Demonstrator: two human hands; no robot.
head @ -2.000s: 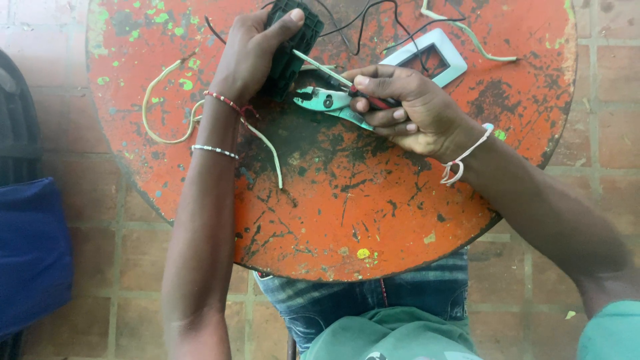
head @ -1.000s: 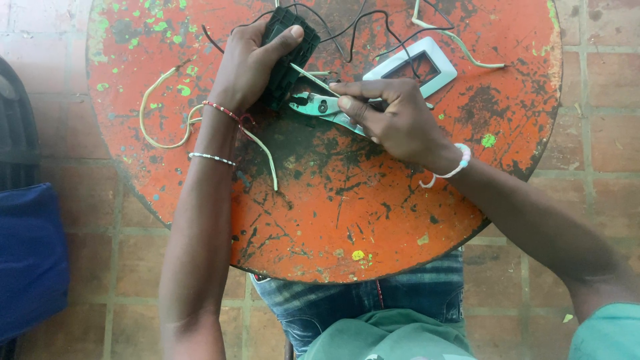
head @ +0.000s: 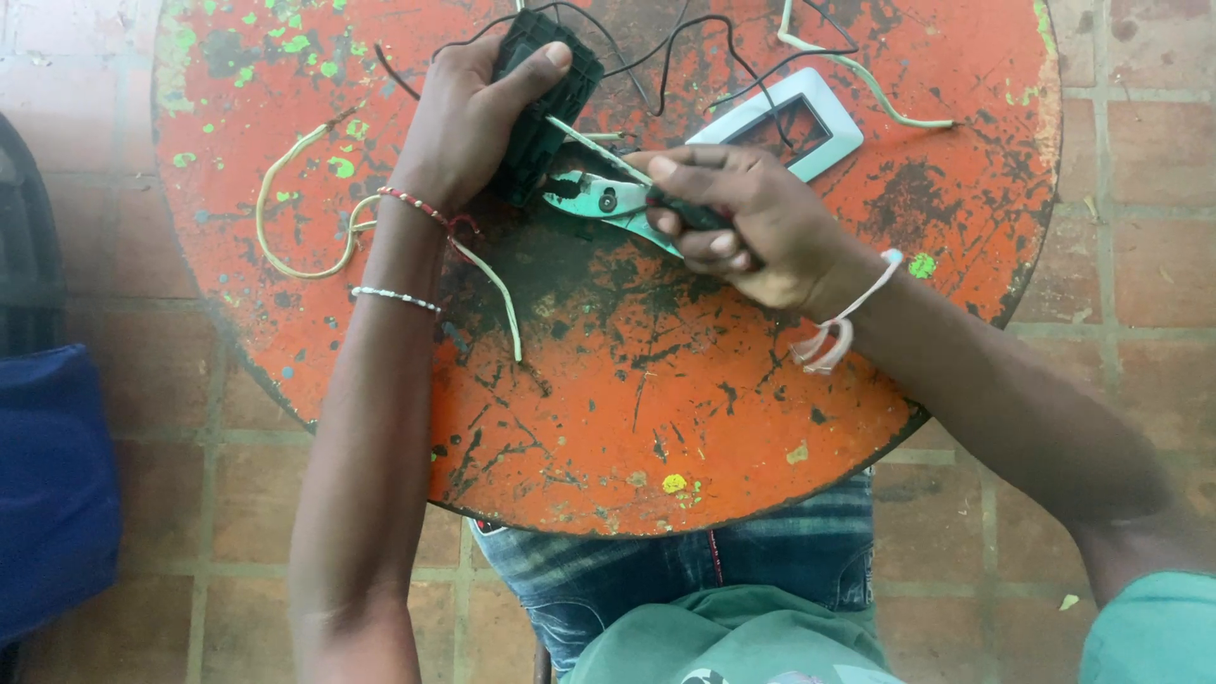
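My left hand [head: 475, 119] grips a dark plastic electrical box or module [head: 546, 104], thumb across its top. In my right hand [head: 736, 214] is a screwdriver [head: 603, 152], its dark handle in my fist and its shaft reaching the module's lower right side. Under the shaft lie slip-joint pliers [head: 603, 198], their handles partly hidden by my right fingers. Beyond my right hand lies a white rectangular wall-plate frame [head: 836, 128]. Thin black wire [head: 670, 47] loops between the module and this frame.
The round table [head: 589, 456] has worn orange paint. A pale cable [head: 271, 223] curls beneath my left wrist; another light cable [head: 879, 90] lies at the upper right. A blue fabric item [head: 57, 484] is at the far left, beside a dark chair-like object [head: 28, 237].
My right hand has turned and closed further around the screwdriver handle since the oldest frame. My left hand keeps hold of the dark module in much the same place.
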